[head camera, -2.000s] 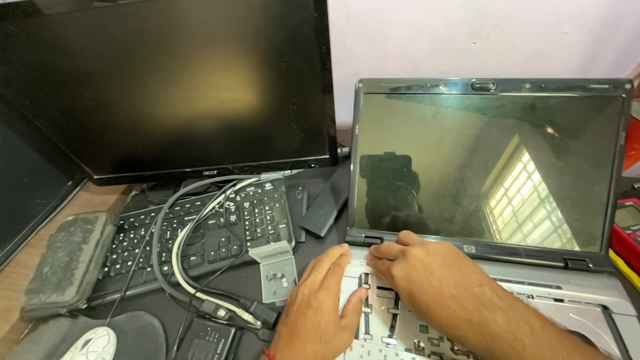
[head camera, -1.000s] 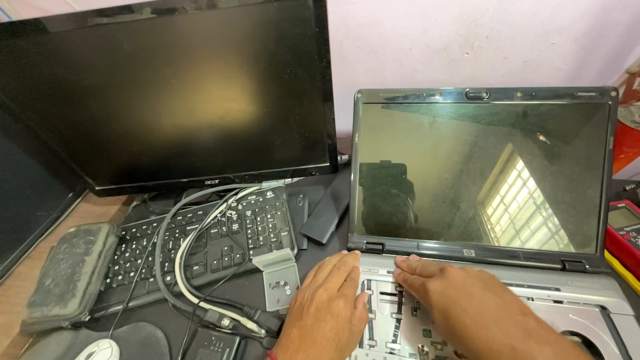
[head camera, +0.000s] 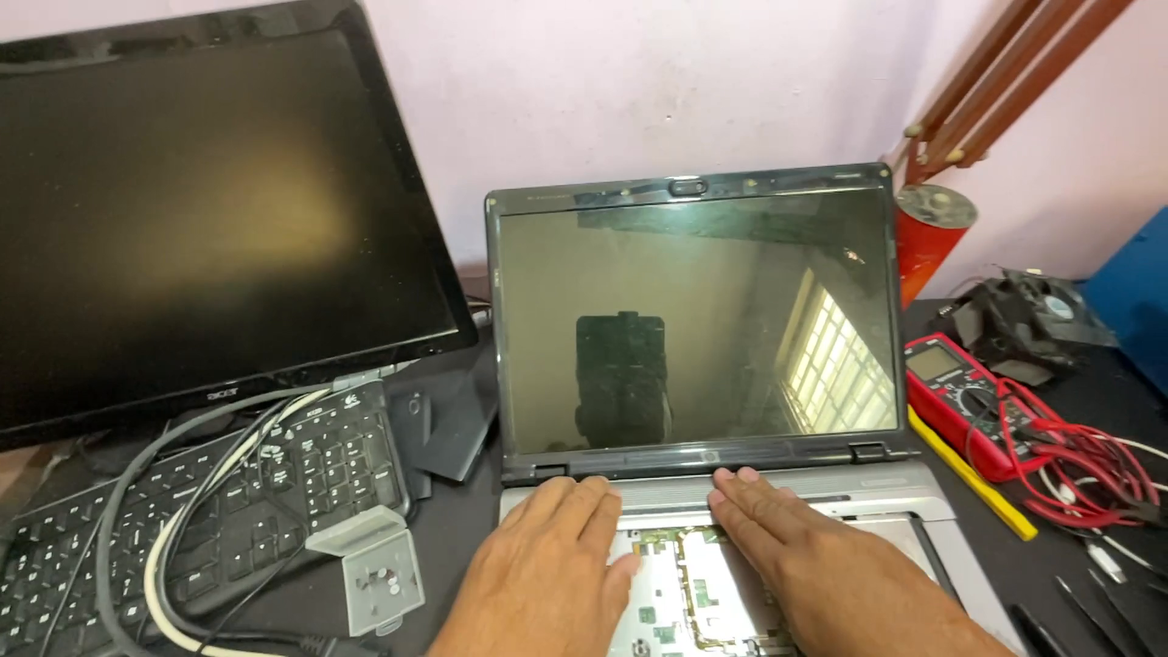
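Note:
An HP laptop stands with its lid raised, its glossy screen (head camera: 730, 328) reflecting a barred window and a dark shape. The keyboard is off its base, which shows a metal plate and bits of green board (head camera: 698, 593). My left hand (head camera: 547, 575) lies palm down on the left of the silver strip (head camera: 662, 497) below the hinges, fingertips near the left hinge. My right hand (head camera: 812, 566) rests its fingertips on the same strip near its middle, close to the screen's lower edge. Neither hand shows anything held.
Left are an Acer monitor (head camera: 210, 228), a black keyboard (head camera: 246, 493), grey and white cables (head camera: 155, 557) and an open plastic case (head camera: 379, 570) of small parts. Right are a red multimeter (head camera: 967, 401), red leads (head camera: 1086, 465), a yellow bar (head camera: 972, 474), tweezers (head camera: 1081, 611) and a red cylinder (head camera: 931, 237).
My hands, close together near the left hinge two seconds ago, are now farther apart, the right one having moved rightward along the strip. The view has shifted to the right.

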